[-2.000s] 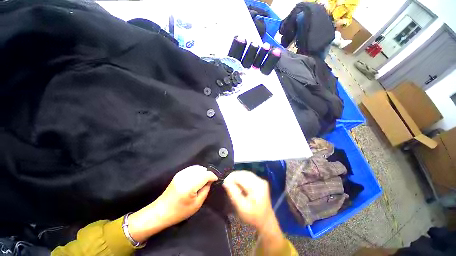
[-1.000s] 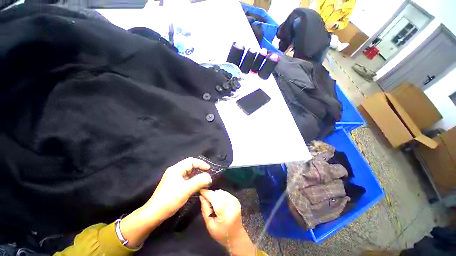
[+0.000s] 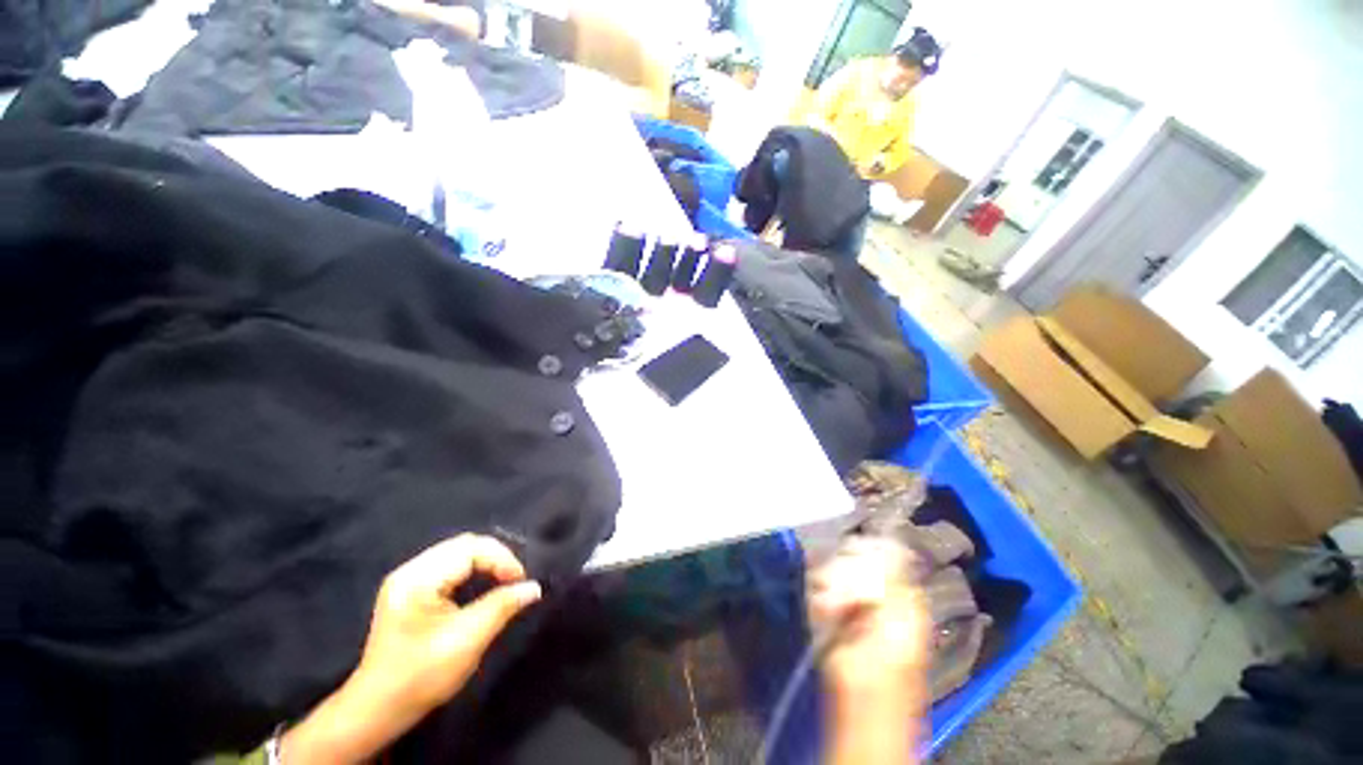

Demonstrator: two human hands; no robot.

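A large black coat covers the left of the view and hangs over the table's front edge. My left hand pinches the coat's edge at the lower middle. Two dark buttons sit along the coat edge above it. My right hand is raised to the right, away from the coat, and is blurred. Its fingers look closed; a needle or thread in them cannot be made out.
On the white table lie a smartphone, a dish of loose buttons and several black thread spools. Blue crates with garments stand right of the table. Cardboard boxes and a person in yellow are farther off.
My right hand has moved from beside my left hand out to the right. The view has tilted up, so the table things sit lower and further left, and the person in yellow shows more.
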